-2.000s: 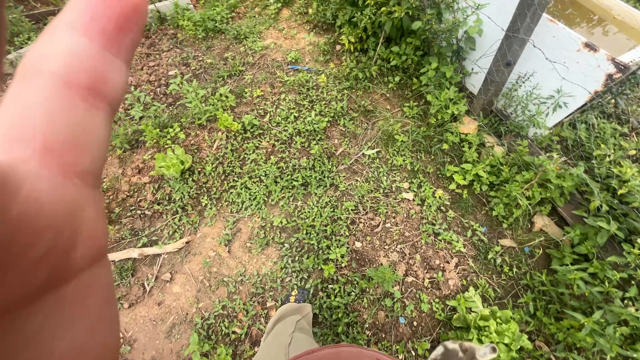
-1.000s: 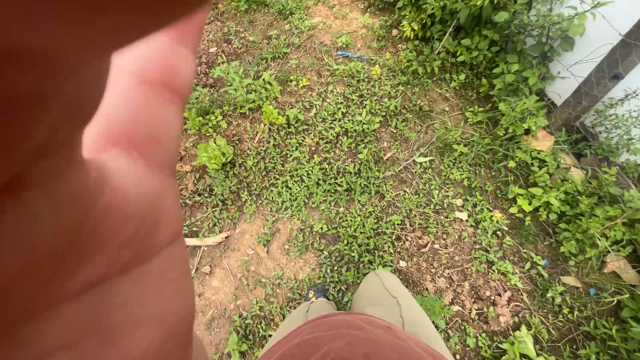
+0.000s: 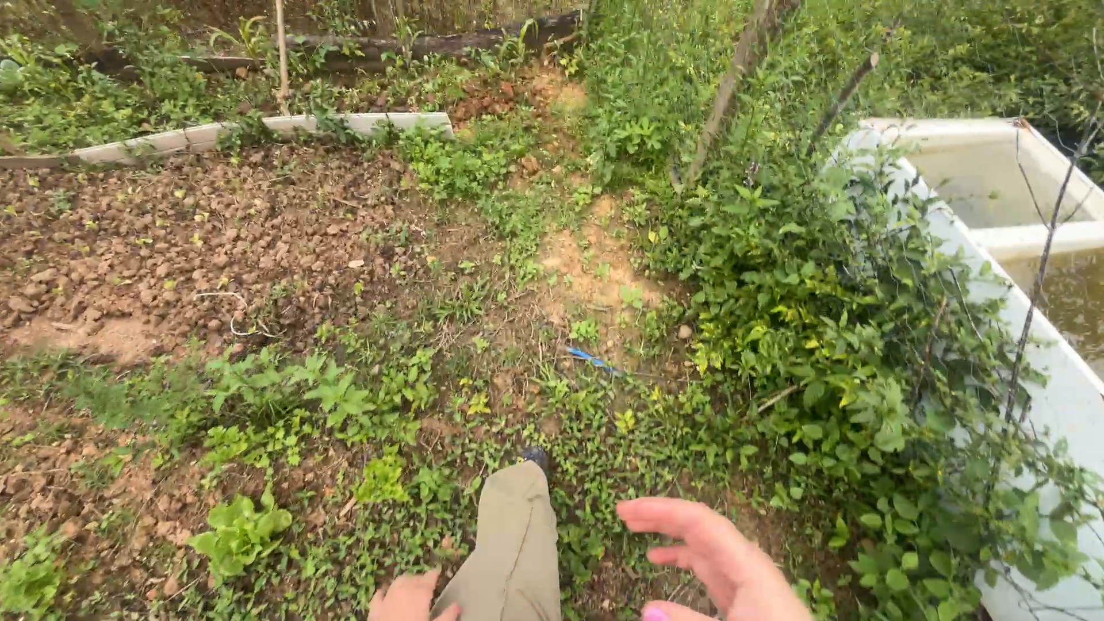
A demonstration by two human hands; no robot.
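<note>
At the bottom edge of the head view, my left hand (image 3: 409, 599) is only partly in frame, beside the khaki trouser leg (image 3: 517, 526); whether its fingers hold anything is hidden. My right hand (image 3: 716, 561) is raised at the bottom right of centre, fingers loosely curled and apart from the thumb, with nothing seen in it. Below and around both hands lie low green weeds. A blue strip (image 3: 593, 360) rests on the ground ahead of my right hand. The tip of a dark shoe (image 3: 536, 457) shows beyond the trouser cuff.
A bed of clumpy brown soil (image 3: 216, 233) lies left, edged behind by a pale board (image 3: 293, 127). A lettuce plant (image 3: 241, 535) grows at lower left. Dense bushes (image 3: 828, 362) and a white water-filled tub (image 3: 1048, 354) flank the right. A wooden post (image 3: 733, 82) leans at the back.
The large blurred hand at the left of the earlier frames is gone from there; two hands now show low in view. The view has tilted up and forward, and a leg is extended ahead.
</note>
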